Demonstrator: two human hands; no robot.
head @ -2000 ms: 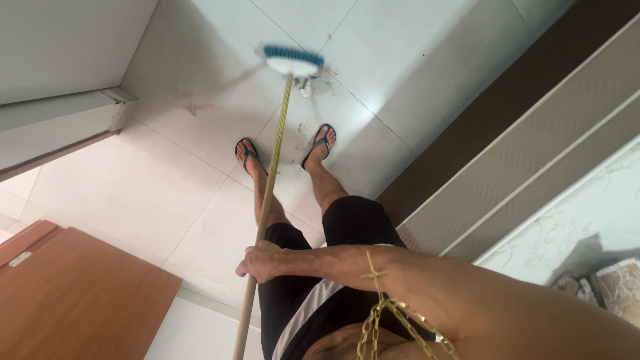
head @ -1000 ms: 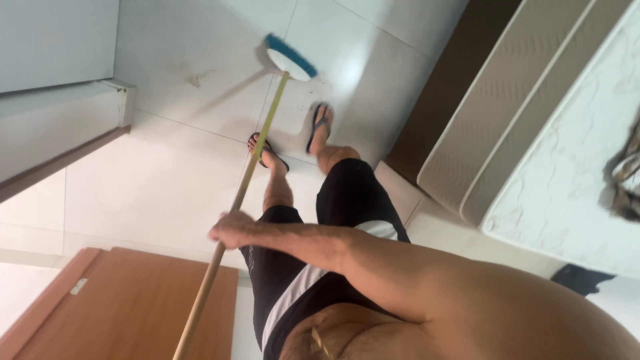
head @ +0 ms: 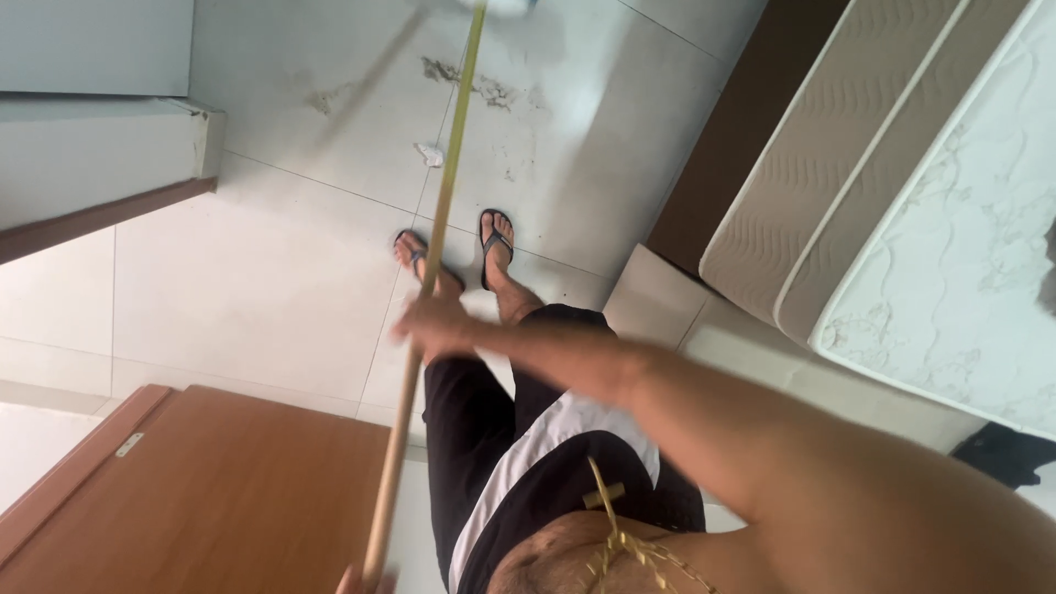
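Note:
My right hand [head: 436, 326], blurred, is wrapped around the middle of a long broom handle [head: 456, 153], in front of my legs. At the bottom edge the fingers of my left hand [head: 367, 581] close around the handle's lower part; the rest of that hand is out of frame. The handle runs up between my feet to the broom head [head: 495, 7], cut off by the top edge. Grey dirt [head: 491, 92] is smeared on the tiles on both sides of the handle. A small crumpled white scrap [head: 429, 154] lies just left of it.
A mattress [head: 932, 272] on a dark brown bed base [head: 742, 132] stands to the right. A brown wooden door [head: 214, 503] is at lower left, a white wall end [head: 107, 157] with a brown edge at upper left. Dark cloth [head: 1006, 454] lies at the right.
The broom head has moved away from my feet to the top edge. Fingers of my left hand have come into view at the bottom. The white scrap, not visible one second ago, now shows on the floor.

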